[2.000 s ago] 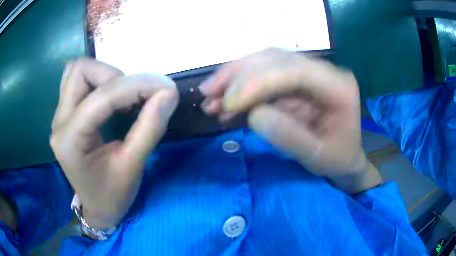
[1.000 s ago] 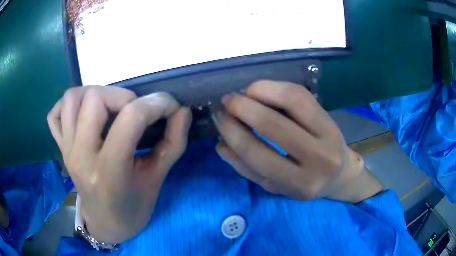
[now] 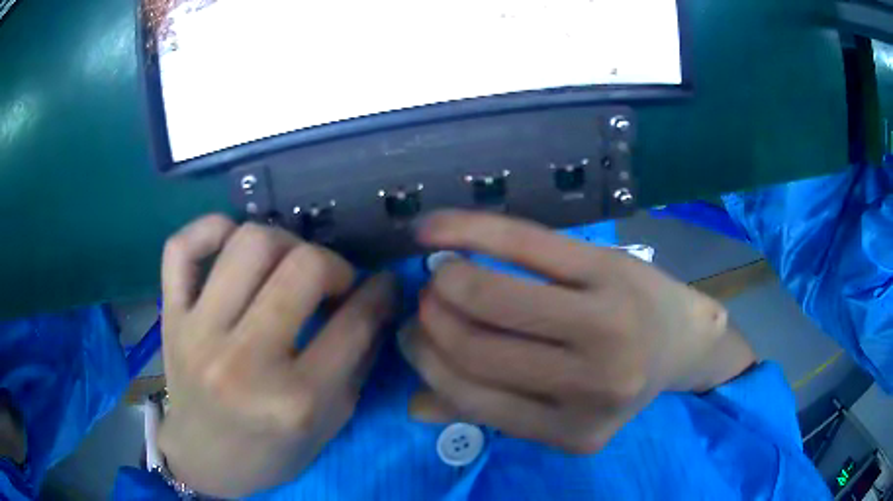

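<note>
The dark grey carrier fixture (image 3: 441,147) lies along the near edge of the white board, with four small square openings in a row and shiny screws at both ends. My left hand (image 3: 269,342) is bent with its fingertips near the fixture's lower left edge. My right hand (image 3: 548,323) is just below the middle of the fixture, its index fingertip near the second opening from the left. The fingertips of both hands are close together. Whether either hand holds a tiny part cannot be seen.
The bright white parts board (image 3: 421,59) has a dark rim and reddish-brown specks (image 3: 162,24) at its top left corner. It lies on a dark green surface (image 3: 759,108). Another person's blue sleeve (image 3: 822,264) is at the right. More blue cloth (image 3: 69,362) is at the left.
Both hands have moved down off the fixture towards my smock, uncovering its four openings and left-end screws. The right fingers have drawn in closer to the left hand.
</note>
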